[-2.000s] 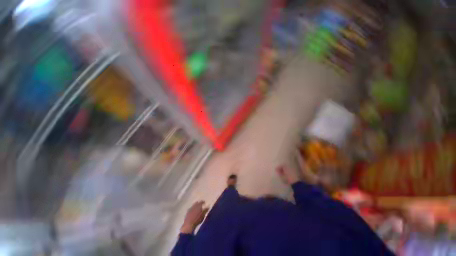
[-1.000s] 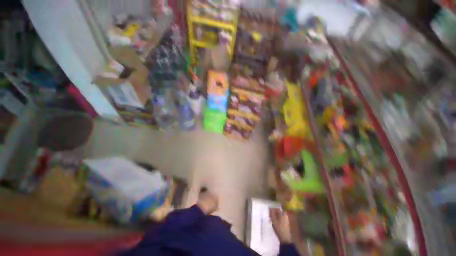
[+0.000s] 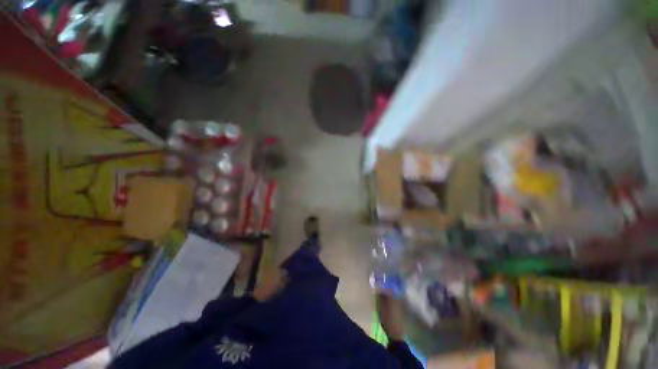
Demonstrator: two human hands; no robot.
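The picture is blurred. My left hand (image 3: 268, 283) shows small and dim at the lower centre-left, beside a box with a white top (image 3: 186, 277); its fingers are unclear. My right hand (image 3: 390, 316) is a small dark shape low at centre-right, near the shelf goods; its fingers are unclear too. I cannot make out anything held in either hand. A dark shoe tip (image 3: 312, 226) shows on the pale floor beyond my blue smock.
A pack of cans (image 3: 213, 189) and a brown carton (image 3: 155, 207) stand at left, by a large yellow-red panel (image 3: 54, 194). A dark round mat (image 3: 338, 99) lies ahead. An open carton (image 3: 424, 189), a white partition (image 3: 462, 76) and a yellow rack (image 3: 570, 317) are at right.
The view has swung left from the aisle of shelves. The round mat and white partition have moved towards the centre, and the yellow rack to the lower right. Both hands are now less distinct.
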